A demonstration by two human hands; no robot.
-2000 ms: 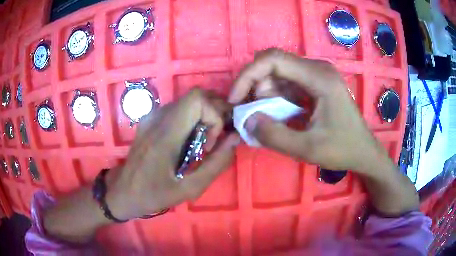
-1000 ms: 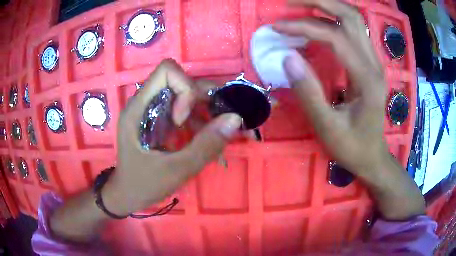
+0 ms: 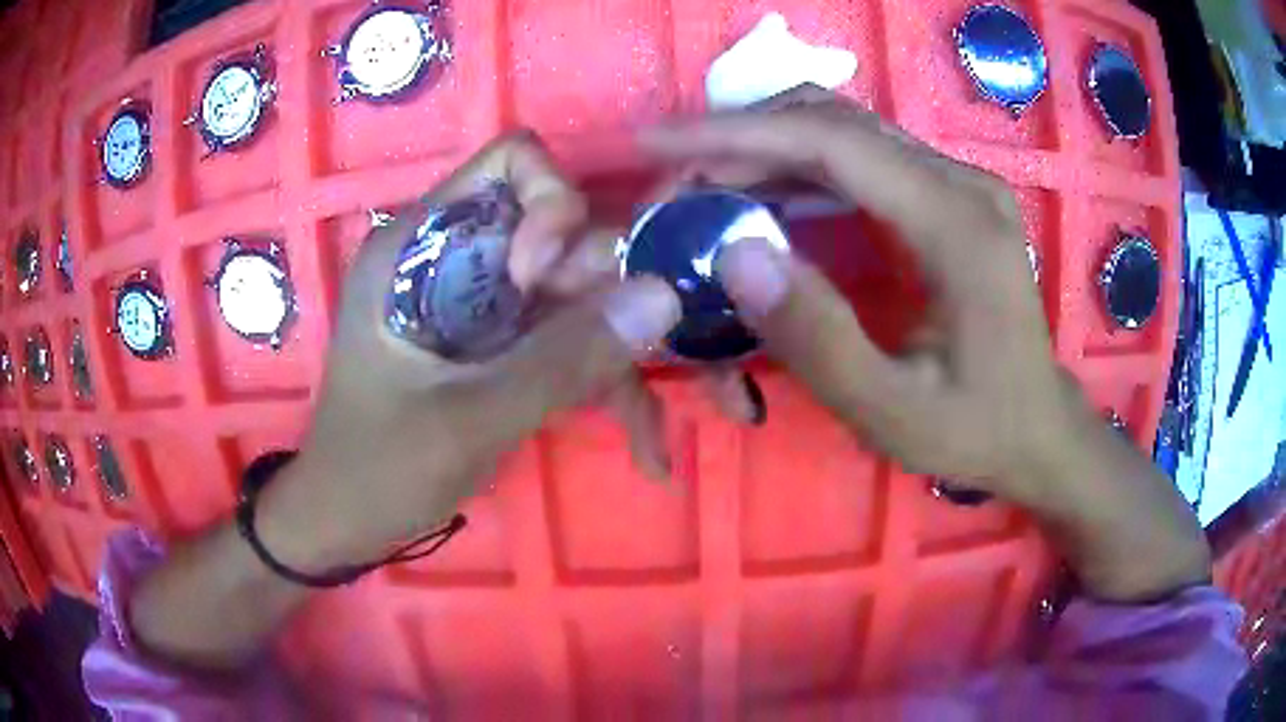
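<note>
A round watch head (image 3: 701, 268) with a dark mirror-like face is held between both hands, above the middle of the red-pink foam tray (image 3: 628, 564). My left hand (image 3: 466, 339) has its thumb at the lower left edge of it. The same hand holds another silver watch head (image 3: 473, 282) in its curled fingers, possibly with more stacked behind. My right hand (image 3: 889, 282) has its thumb on the right part of the dark face; its fingers are behind and blurred. A white crumpled cloth (image 3: 780, 64) lies on the tray beyond my right hand.
Pale-faced watch heads (image 3: 255, 294) sit in pockets at the left. Dark-faced ones (image 3: 1003, 57) sit in pockets at the right. Papers with blue pens (image 3: 1248, 325) lie right of the tray, and a black box (image 3: 1241, 176) is at the upper right.
The white cloth has left my right hand and lies on the tray. My right hand has moved in and taken hold of the dark-faced watch head, which one second ago only my left hand held.
</note>
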